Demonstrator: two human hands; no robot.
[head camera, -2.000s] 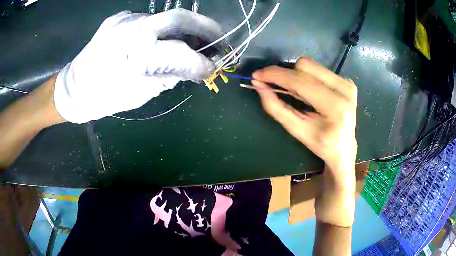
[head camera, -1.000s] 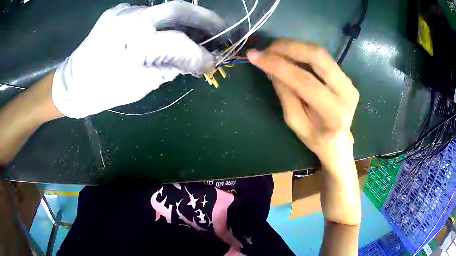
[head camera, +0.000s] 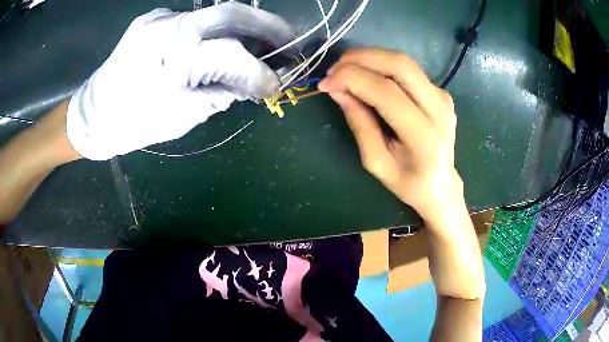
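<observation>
My left hand (head camera: 173, 83), in a white glove, holds the circuit board near the top middle. The board's yellowish prongs (head camera: 275, 105) stick out below the fingertips; the rest of the board is mostly hidden. White lead wires (head camera: 337, 30) run up from it. My bare right hand (head camera: 400, 120) pinches the brown wire (head camera: 310, 94) and a blue wire (head camera: 311, 81) just right of the board. The brown wire's tip is at the prongs. Solder wire (head camera: 200, 152) curves out under the glove, its end free over the mat.
A black power cord (head camera: 461, 57) with a thicker part lies at upper right. A black stand with a yellow sponge (head camera: 564, 43) is at far right, with dark cords (head camera: 567, 180) below. Green (head camera: 511, 244) and blue crates (head camera: 561, 260) and a brown box (head camera: 407, 260) are at lower right.
My right hand has moved up and left, bringing the brown wire from loose below the blue one to the board's prongs. My left hand has barely moved and keeps its hold.
</observation>
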